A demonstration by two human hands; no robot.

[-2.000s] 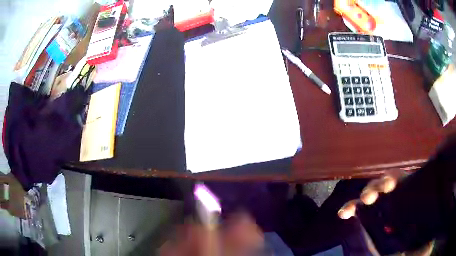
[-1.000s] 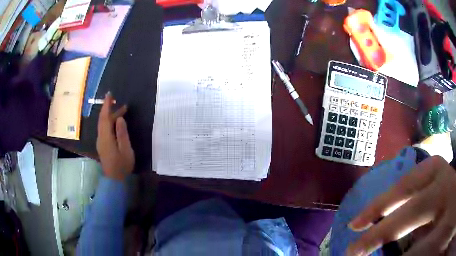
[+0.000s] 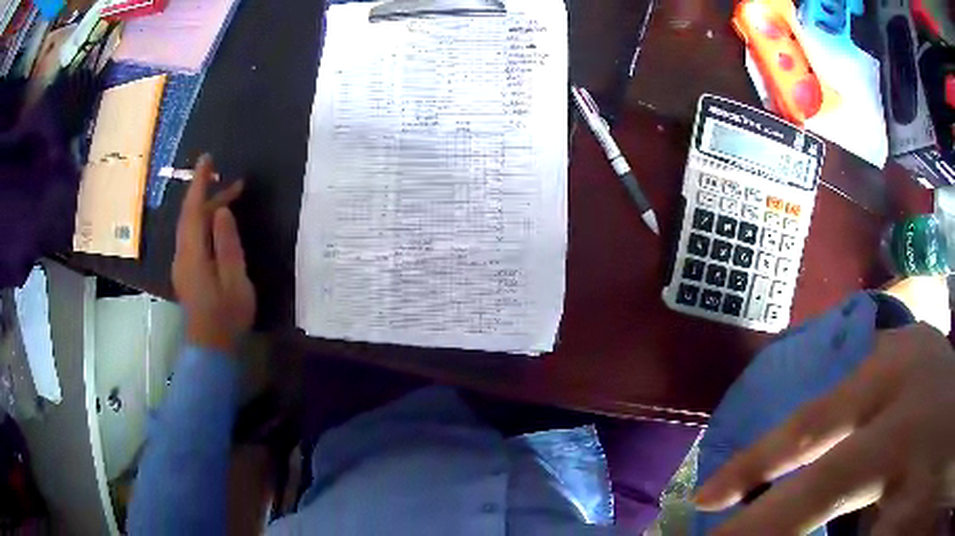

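Observation:
My left hand rests at the desk's left part with a small white cigarette between its fingers. My right hand is at the lower right, partly cut off by the picture's edge, fingers spread and nothing seen in it. Printed record sheets with handwriting lie between the hands, under the metal clip of a clipboard. A white pen with a dark grip lies right of the sheets. A desktop calculator lies right of the pen.
A tan-orange envelope or notebook lies on a blue folder at left. An orange plastic item is beyond the calculator. A green bottle and a dark carton are at right. The desk edge runs below the sheets.
The cigarette hand and the sheets came into clear view after the glare and blur. Since a second ago the view has shifted slightly; both hands keep nearly the same pose.

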